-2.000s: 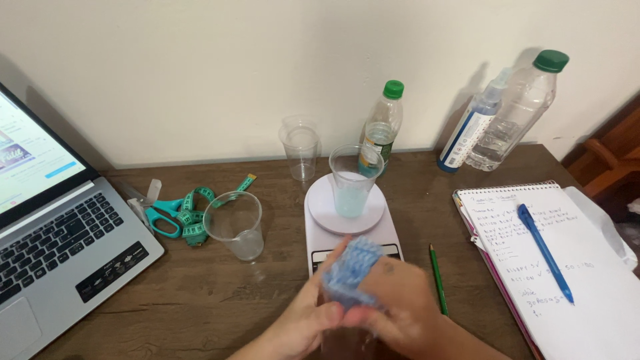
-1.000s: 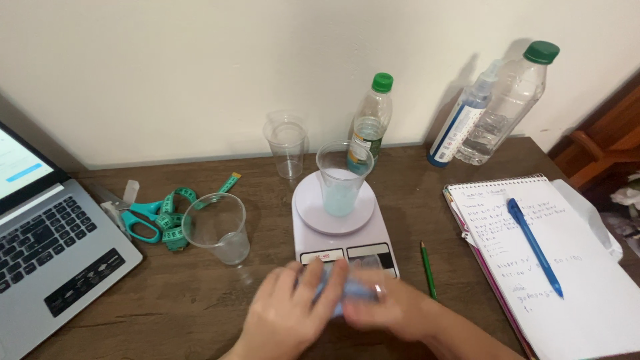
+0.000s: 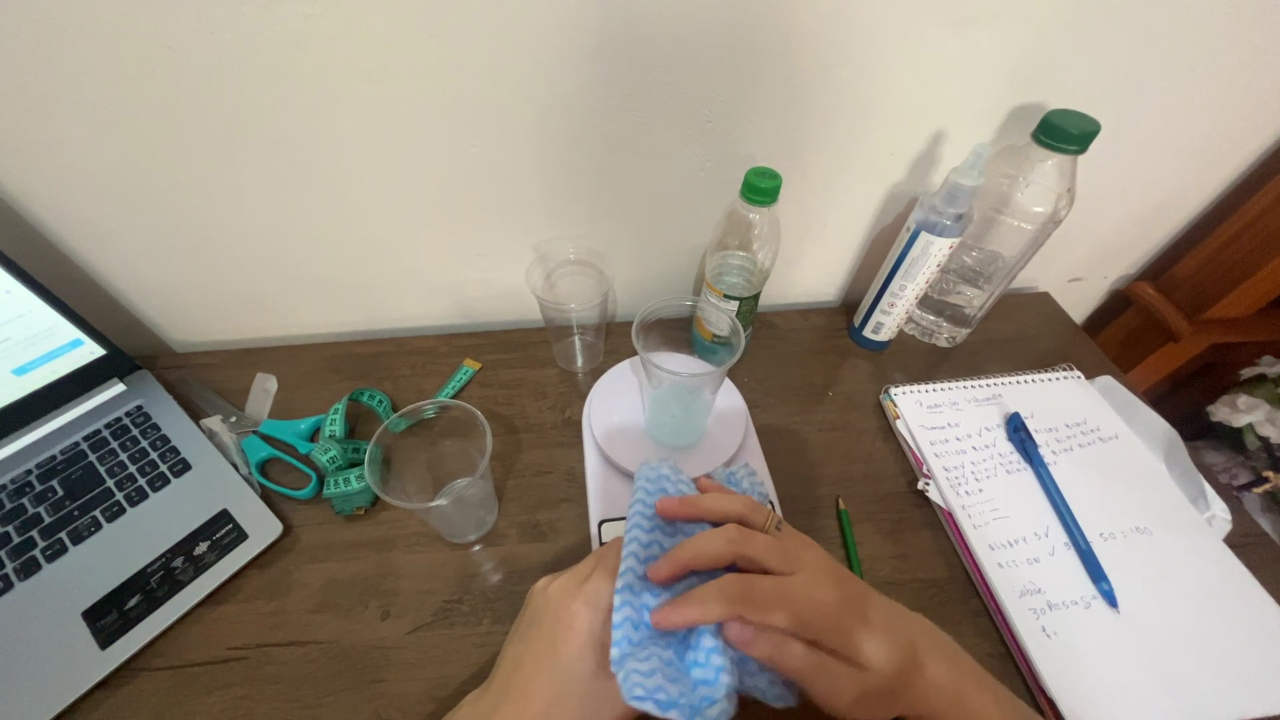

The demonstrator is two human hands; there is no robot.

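Note:
A blue and white zigzag-patterned cloth (image 3: 665,600) is held between both hands at the front of a white kitchen scale (image 3: 610,430). My right hand (image 3: 790,600) grips it from above, a ring on one finger. My left hand (image 3: 570,640) is against its left side, partly hidden by it. On the scale's round plate stands a clear plastic cup (image 3: 685,390) with pale blue liquid. Left of the scale is another clear cup (image 3: 445,480) with some liquid in its bottom. The cloth and hands cover most of the scale's front panel.
A laptop (image 3: 130,500), scissors (image 3: 285,455) and a green tape measure (image 3: 345,450) lie left. Behind stand stacked clear cups (image 3: 575,310), a green-capped bottle (image 3: 740,260), a spray bottle (image 3: 915,260) and a large bottle (image 3: 1010,220). Right are a green pencil (image 3: 848,535), a notebook (image 3: 1130,600) and a blue pen (image 3: 1060,510).
The cloth, bunched between the hands before, now hangs more spread out and shows more of its surface. My right hand now lies over it with its fingers spread.

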